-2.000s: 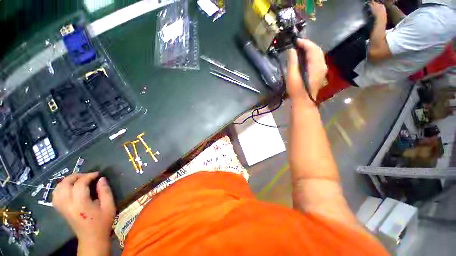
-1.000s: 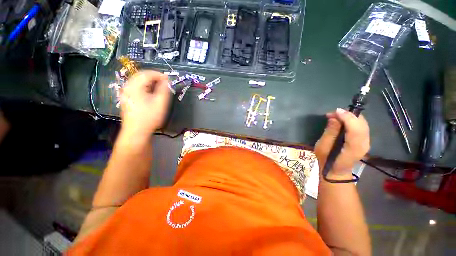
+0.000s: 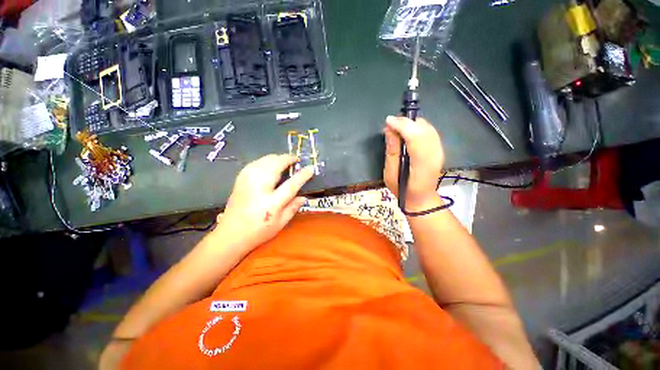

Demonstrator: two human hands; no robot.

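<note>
My right hand [image 3: 417,155] is closed around the black handle of a soldering iron [image 3: 410,108], whose metal tip points away over a plastic bag. My left hand [image 3: 264,195] is at the flex cables [image 3: 302,148], thin yellow-orange strips with pale ends. Its thumb and index finger are at the cables' near ends; whether they grip one cannot be told. A small white part [image 3: 287,117] lies beyond the cables. Small wired parts [image 3: 189,144] lie left of them. A flex cable pile [image 3: 101,172] lies farther left.
A clear parts tray [image 3: 329,83] with phone housings and a keypad phone [image 3: 185,79] stands at the back left. Tweezers [image 3: 481,112] lie to the right. A plastic bag [image 3: 420,22] lies at the back. A boxy device with a red light [image 3: 590,72] stands at the right.
My left hand has moved from the flex cable pile to the flex cables in the middle. My right hand still holds the iron, now upright in view. The camera view has shifted.
</note>
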